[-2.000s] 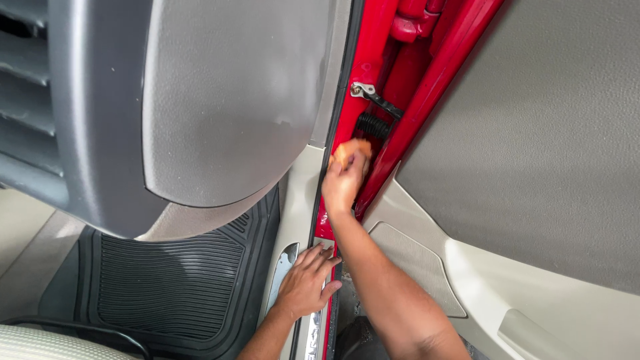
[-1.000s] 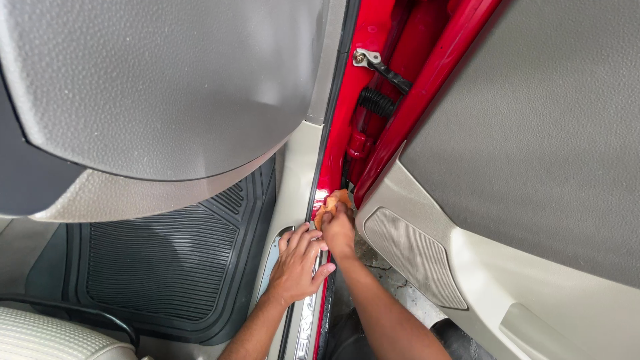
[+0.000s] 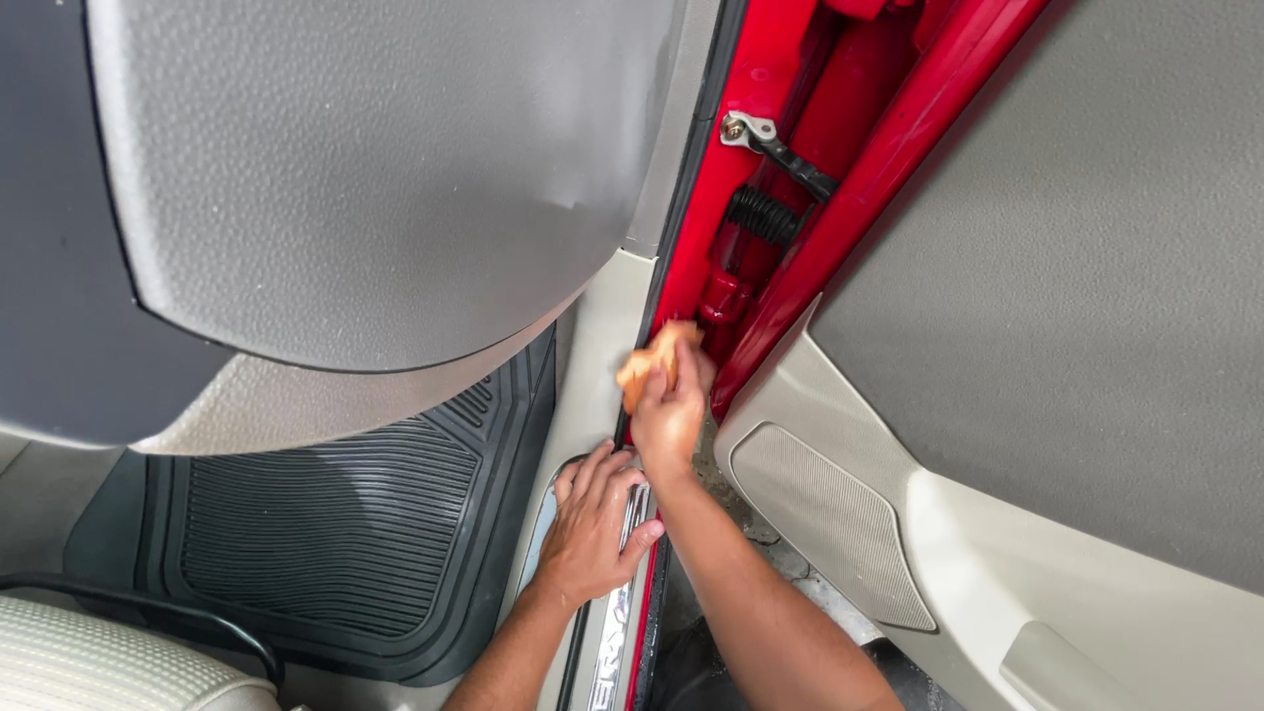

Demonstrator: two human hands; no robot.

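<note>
My right hand (image 3: 673,410) grips an orange cloth (image 3: 660,360), slightly blurred, against the lower part of the red door frame (image 3: 691,247) of a car. Just below and to its left, my left hand (image 3: 594,528) rests with spread fingers on the door sill, beside the metal sill plate (image 3: 614,632), and holds nothing. The black rubber weatherstrip (image 3: 681,188) runs up along the frame's inner edge. Above my right hand are the metal door check strap (image 3: 790,163) and a black corrugated rubber wiring boot (image 3: 763,215).
The open door's grey and beige inner panel (image 3: 1047,296), with a speaker grille (image 3: 834,518), stands at right. The grey dashboard (image 3: 375,178) overhangs at upper left. Below it lies a black ribbed floor mat (image 3: 326,523); a beige seat (image 3: 109,657) edges in at lower left.
My right hand has moved down the frame with the cloth from near the wiring boot, then a little back up from beside my left hand. My left hand stays on the sill.
</note>
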